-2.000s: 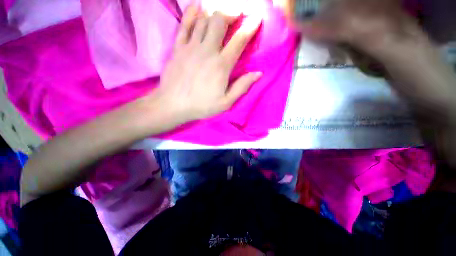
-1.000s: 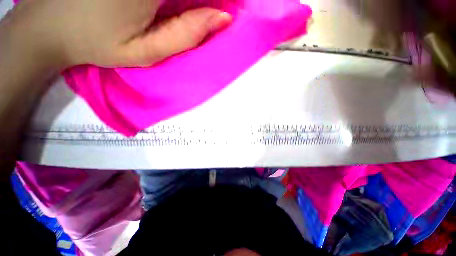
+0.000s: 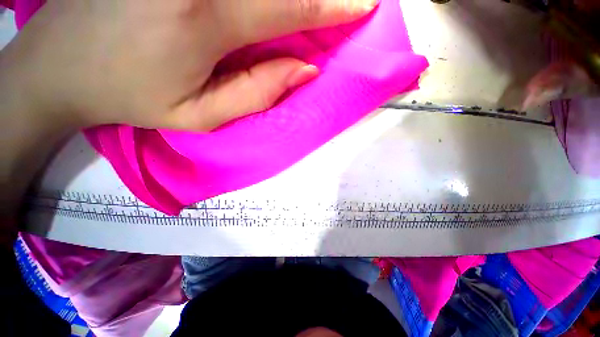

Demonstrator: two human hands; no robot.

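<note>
My left hand (image 3: pixel 151 66) is large at the upper left. Its thumb and fingers hold a hot pink fabric panel (image 3: pixel 263 141) that lies folded on the white machine bed, one corner pointing down to the ruler marks. My right hand (image 3: pixel 552 85) is at the upper right, dark, blurred and partly cut off; only fingertips show clearly. Bronze-gold shears (image 3: pixel 575 36) show beside it, and whether the hand grips them cannot be told. A light pink piece (image 3: pixel 587 135) lies under that hand at the right edge, with dark pink thread beside it.
A printed ruler scale (image 3: pixel 395 216) runs along the white table edge. A dark seam (image 3: pixel 474 112) crosses the bed. Below the edge, light pink cloth (image 3: pixel 125 283) hangs at the left, and hot pink pieces (image 3: pixel 552 270) lie over a blue basket (image 3: pixel 411 293) at the right.
Since one second ago the bed, ruler and fabric sit lower in view, and more of my left hand shows. Two seconds ago my left hand lay spread on the pink bundle nearer the bright spot.
</note>
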